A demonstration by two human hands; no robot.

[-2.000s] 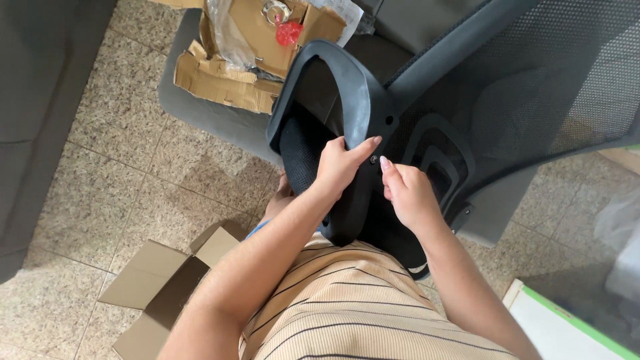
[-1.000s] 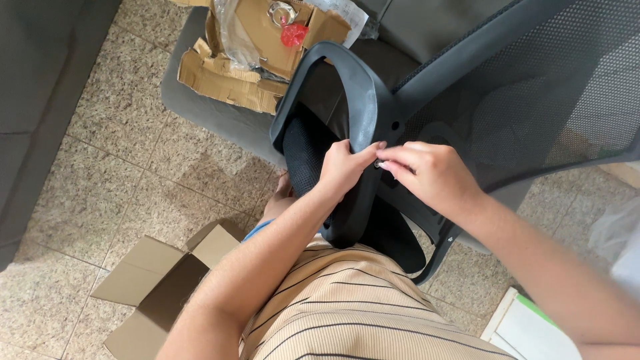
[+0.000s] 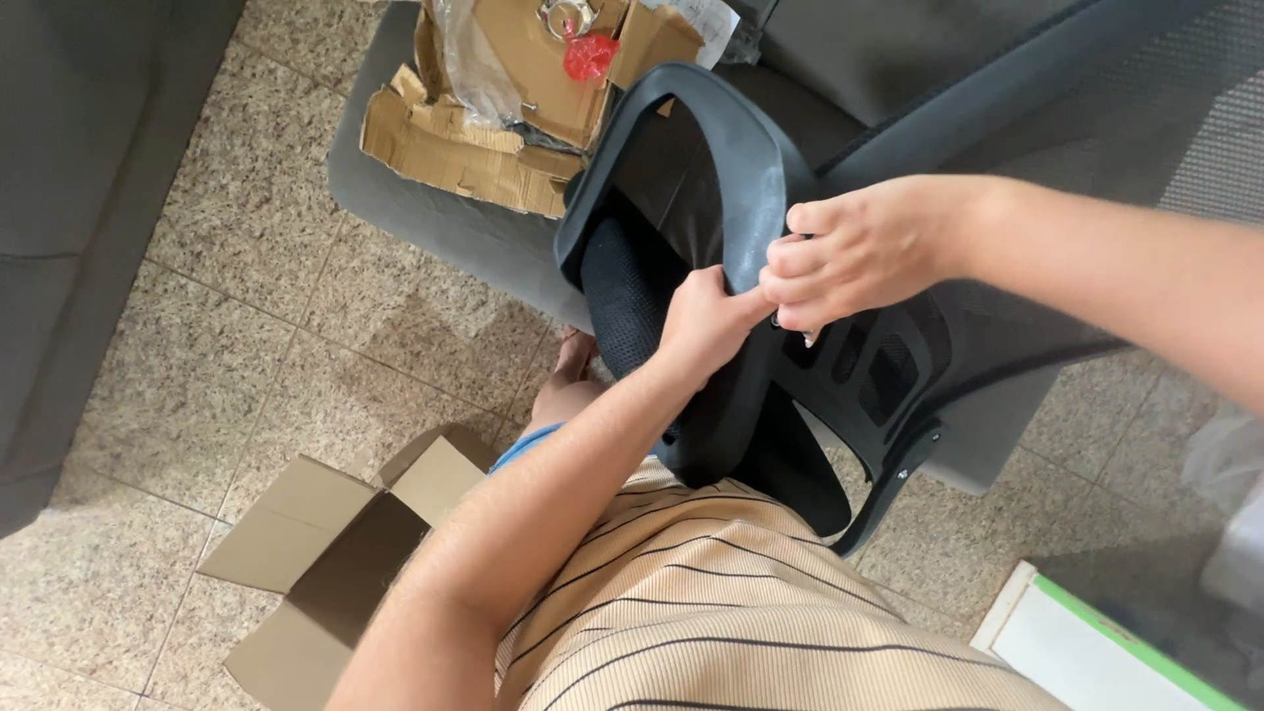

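The loop-shaped armrest of a black office chair lies across the middle, against the chair's mesh backrest. My left hand grips the armrest's side, its thumb pointing right. Over the same spot bends my right hand, its fingers curled close to the left thumb. A small metal part shows just beneath the right fingers; what they pinch is hidden. Under the armrest is the black mesh-covered seat. A plastic back bracket sits right of the hands.
Torn cardboard with plastic film, a red bag and a tape roll lies on a grey sofa. An open cardboard box stands on the tiled floor, lower left. A white box with a green edge is lower right.
My right hand has turned over, from fingers pointing up to bent down over the armrest joint, and its forearm has swung upward. My left hand has stayed on the armrest.
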